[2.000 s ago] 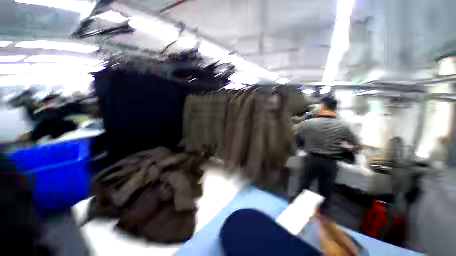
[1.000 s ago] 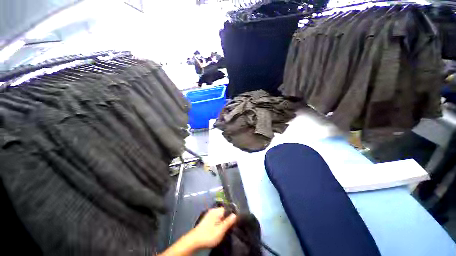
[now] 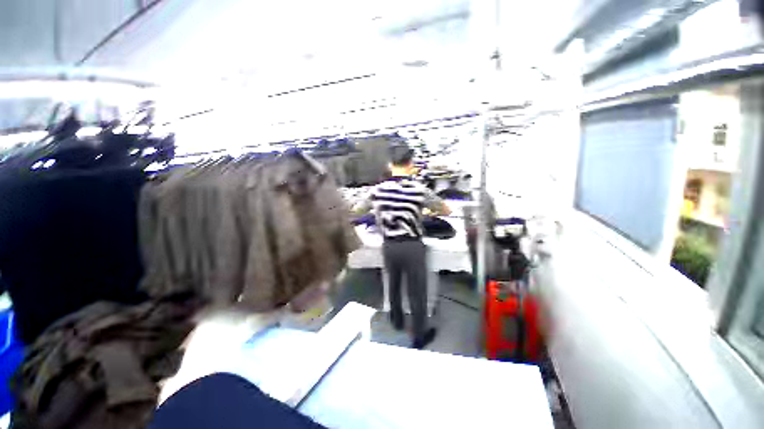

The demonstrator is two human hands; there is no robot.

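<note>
No hand is in the picture now. The pressing table [image 3: 436, 381] is at the bottom centre, pale blue to white. The navy padded board [image 3: 226, 404] lies on it, cut off by the bottom edge, with its rounded end showing. A long white bar [image 3: 335, 345] lies beside the board. A crumpled heap of brown jackets [image 3: 109, 356] is at the lower left. The picture is somewhat blurred.
Brown jackets [image 3: 243, 230] hang on a rail at the left, next to dark garments [image 3: 71, 243]. A person in a striped shirt [image 3: 400, 209] stands behind, back turned. A red object [image 3: 503, 323] stands on the floor. Windows with blinds [image 3: 628, 172] are at the right.
The view has swung right. The hand that was on a dark brown piece a second ago has left the picture, with that piece. The person and windows have come into view.
</note>
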